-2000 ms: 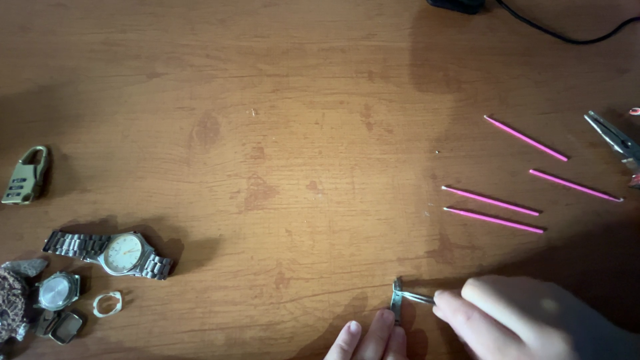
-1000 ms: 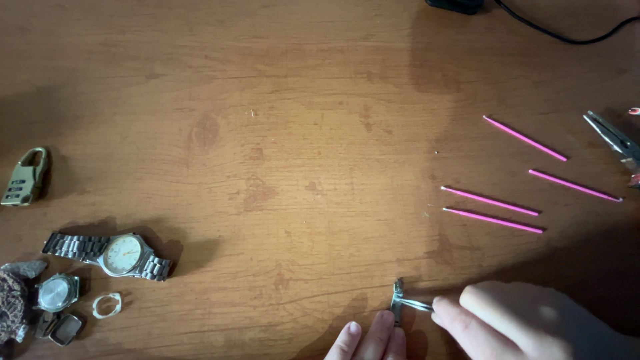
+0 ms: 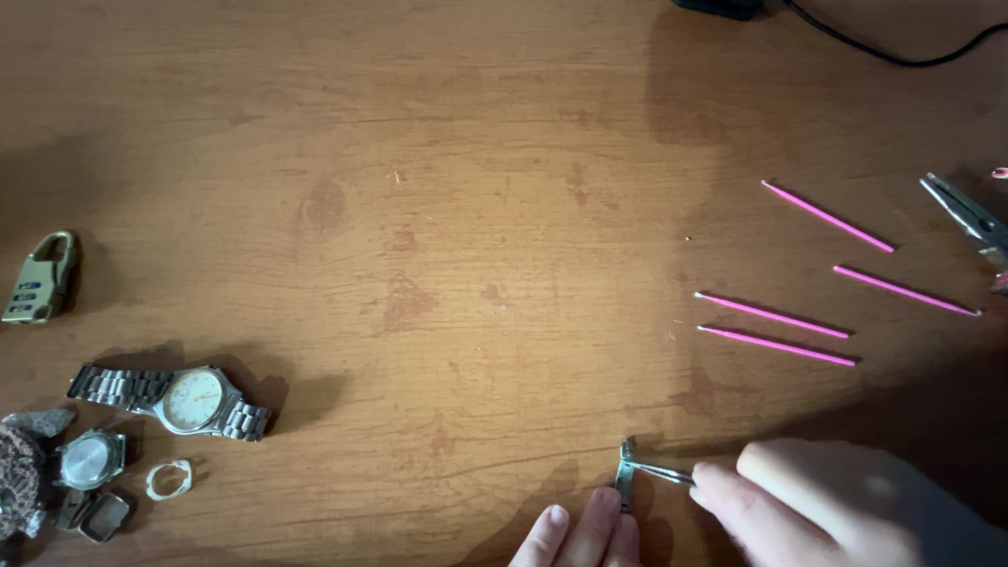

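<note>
Near the bottom edge, a small narrow metal piece (image 3: 624,472), perhaps a watch clasp part, lies on the wooden table. The fingertips of my left hand (image 3: 583,531) press on its lower end. My right hand (image 3: 811,504) grips metal tweezers (image 3: 665,472), whose tips touch the piece from the right. What lies under my left fingers is hidden.
At the left are a brass combination padlock (image 3: 39,279), a wristwatch with metal bracelet (image 3: 193,400), a watch case (image 3: 92,459) and a pale ring-shaped part (image 3: 168,479). Several pink micro-applicator sticks (image 3: 827,215) and pliers (image 3: 965,209) lie at the right. A black cable (image 3: 874,51) crosses the top right.
</note>
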